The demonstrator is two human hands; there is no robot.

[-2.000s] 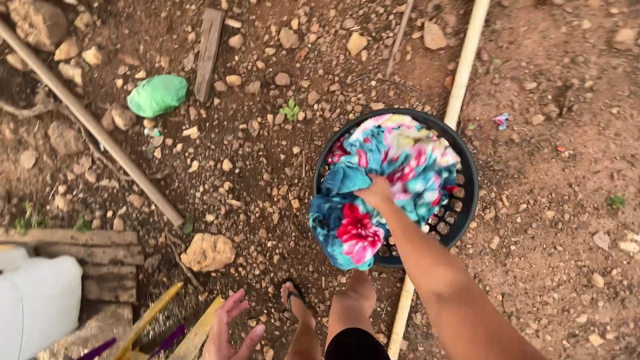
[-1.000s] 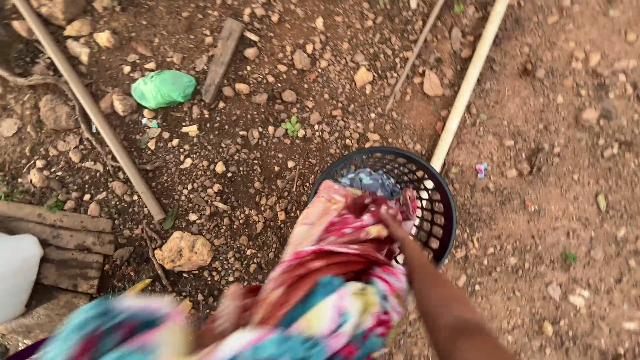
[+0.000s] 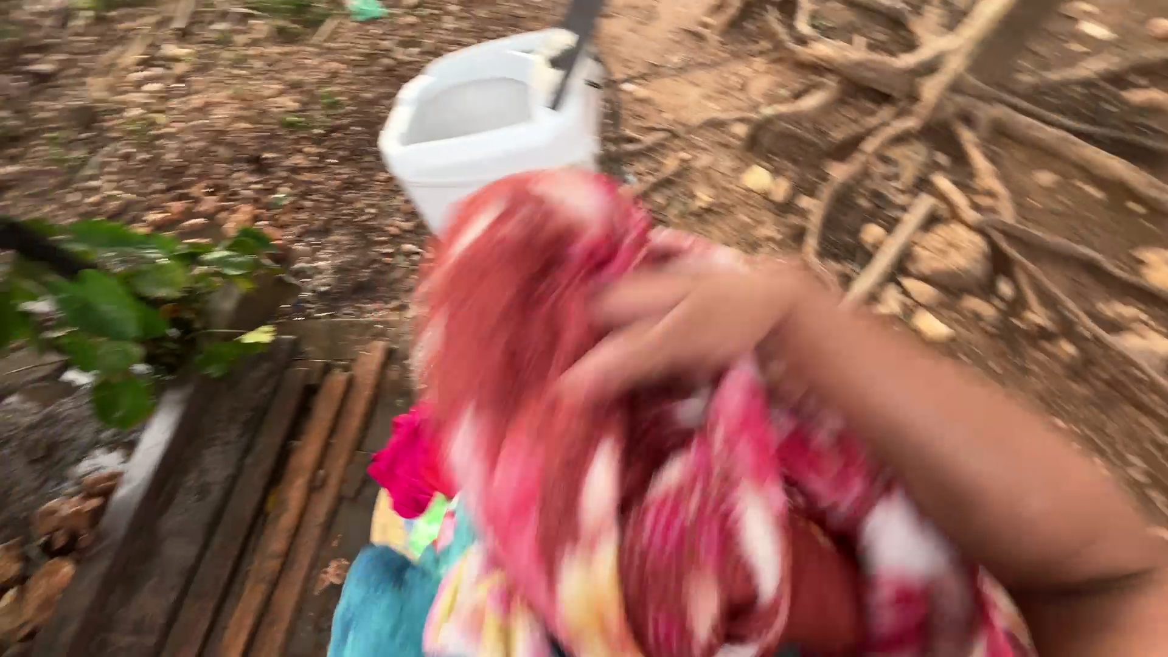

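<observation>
A bundle of pink, red and white patterned cloth fills the middle of the view, blurred by motion. My right hand lies on its upper side with fingers bent into the folds, gripping it. Teal cloth and a bright pink cloth show at the bundle's left, with yellow and pale pieces between them. My left hand is not visible; the bundle may hide it.
Behind the cloth stands a white plastic container with an open top. Wooden planks lie at the left beside a leafy plant. Tree roots and stones cover the ground at right.
The patterned cloth has come away from the black basket, which is out of sight now. The view has swung to the planks and the white container.
</observation>
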